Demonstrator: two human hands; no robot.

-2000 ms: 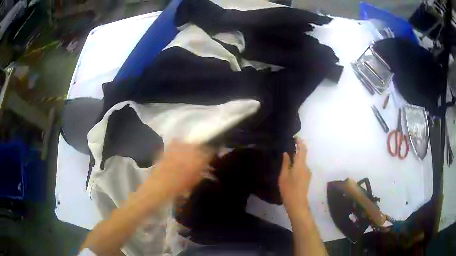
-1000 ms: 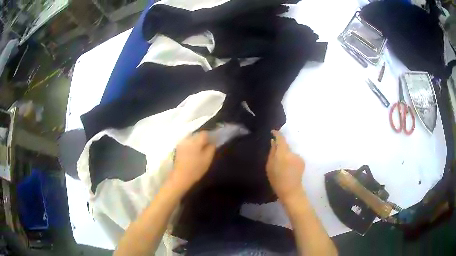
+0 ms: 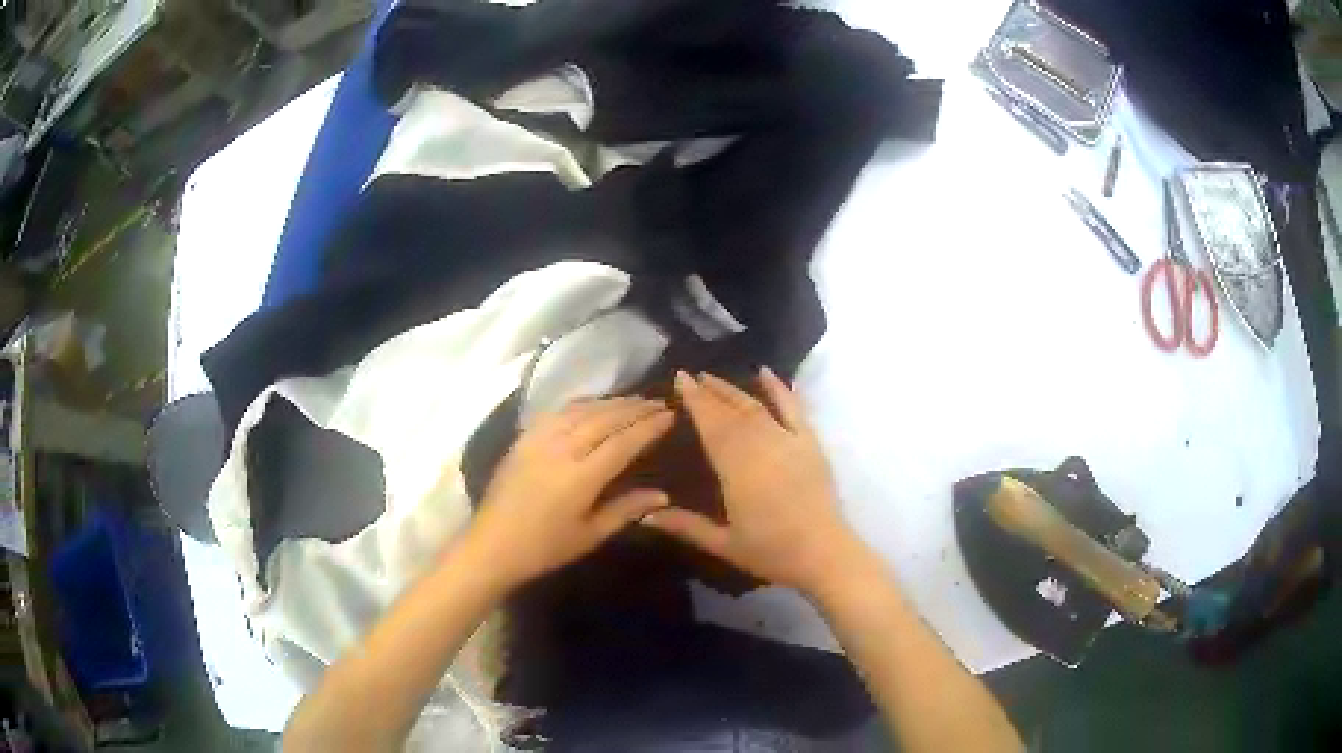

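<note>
A black garment shell (image 3: pixel 736 191) with ragged edges covers the middle of the table. White lining (image 3: pixel 442 361) lies joined to it at the left, around a dark opening. A small white patch (image 3: pixel 708 308) shows within the black just beyond my hands. My left hand (image 3: pixel 574 478) lies flat on the black cloth beside the lining, fingers spread. My right hand (image 3: pixel 758 478) lies flat on the cloth near its right edge, fingers apart. The two thumbs nearly meet. Neither hand grips anything visible. The steam iron (image 3: pixel 1052 559) rests at the right, with its wooden handle up.
Scissors (image 3: pixel 1180 306), a silver iron-shaped plate (image 3: pixel 1236 250), a thin metal tool (image 3: pixel 1104 231) and a metal tray (image 3: pixel 1052 71) lie on the white table (image 3: pixel 942 353) at the right. A grey rounded board end (image 3: pixel 187 464) and a blue strip (image 3: pixel 327 169) show at the left.
My right hand has moved left and turned, now flat on the cloth. My left hand has opened and spread beside it. The small white patch now shows beyond the hands. The view has shifted slightly.
</note>
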